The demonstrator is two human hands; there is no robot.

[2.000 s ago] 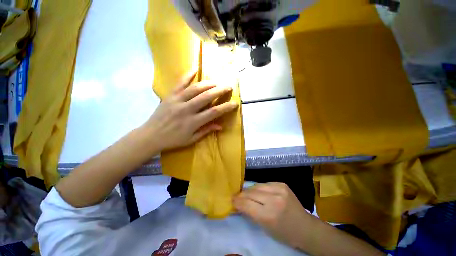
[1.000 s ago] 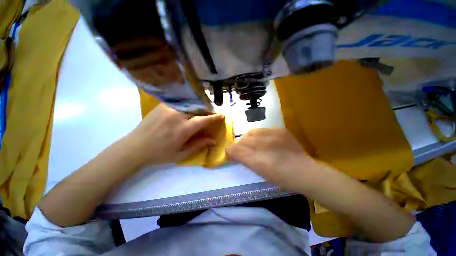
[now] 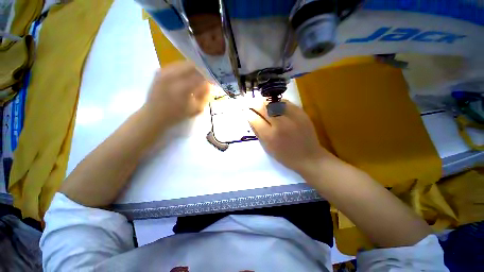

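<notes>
The white sewing machine head (image 3: 339,40) with "JACK" lettering stands over the table, its presser foot area (image 3: 241,93) in bright lamp glare. My left hand (image 3: 180,90) is blurred, left of the needle; its fingers cannot be made out clearly. My right hand (image 3: 286,133) is right of the needle, its fingertips in the glare beside the presser foot; whether it grips anything cannot be told. A yellow cloth piece (image 3: 164,47) shows behind my left hand, partly hidden by the machine head. The needle plate (image 3: 231,122) is uncovered in front of the needle.
A darker yellow panel (image 3: 371,122) lies right of the needle. Long yellow strips (image 3: 50,101) hang over the table at left. Crumpled yellow cloth (image 3: 424,204) is below the table edge at right. A yellow-handled tool (image 3: 469,133) lies at far right. A ruler strip (image 3: 228,202) runs along the front edge.
The yellow cloth between my hands has left the area in front of the needle, baring the plate. My left hand has moved up, and my right hand has moved up beside the needle.
</notes>
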